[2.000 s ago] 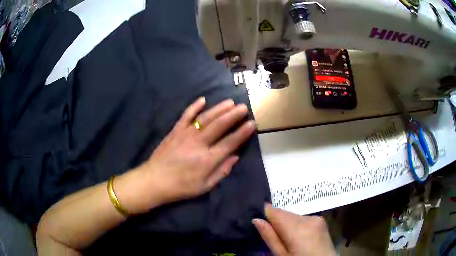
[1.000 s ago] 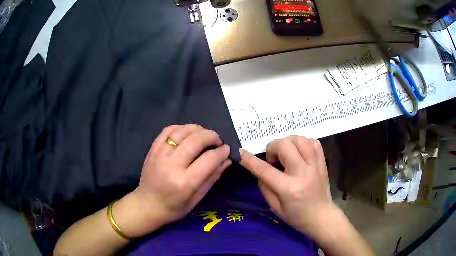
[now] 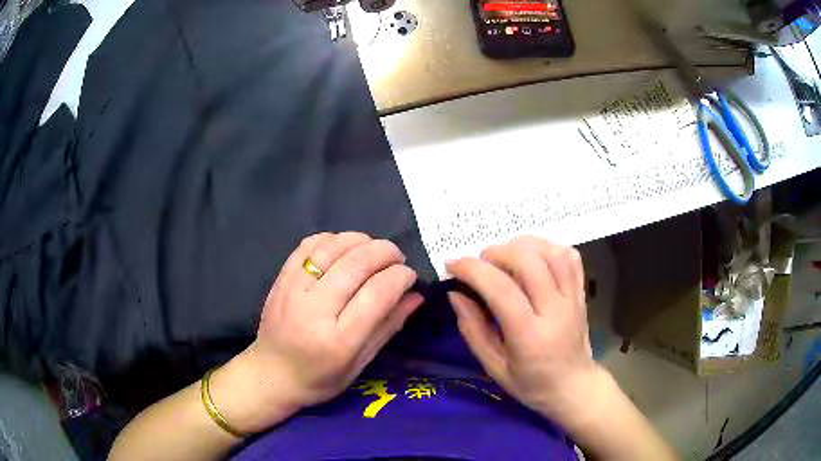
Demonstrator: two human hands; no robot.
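Note:
A large black cloth panel [image 3: 243,180] covers the left of the table, its right edge running from the presser foot [image 3: 336,22] down to the table's front edge. My left hand [image 3: 338,315], with a gold ring and bracelet, pinches the cloth near its lower right corner. My right hand [image 3: 527,315] pinches the same edge just to the right, the fingertips of the two hands close together. A short piece of dark cloth shows between them, above the lap. The fingertips partly hide the cloth corner.
A smartphone [image 3: 524,27] lies on the machine bed [image 3: 432,67]. Blue-handled scissors [image 3: 731,144] and cut care labels [image 3: 635,117] lie on the white table [image 3: 495,153], which has a printed scale along its front. An open cardboard box [image 3: 740,356] with scraps stands below right.
Since the first frame, the view has shifted down and both hands have come together at the cloth's lower corner. Over the last second, my right fingers have closed more on the edge.

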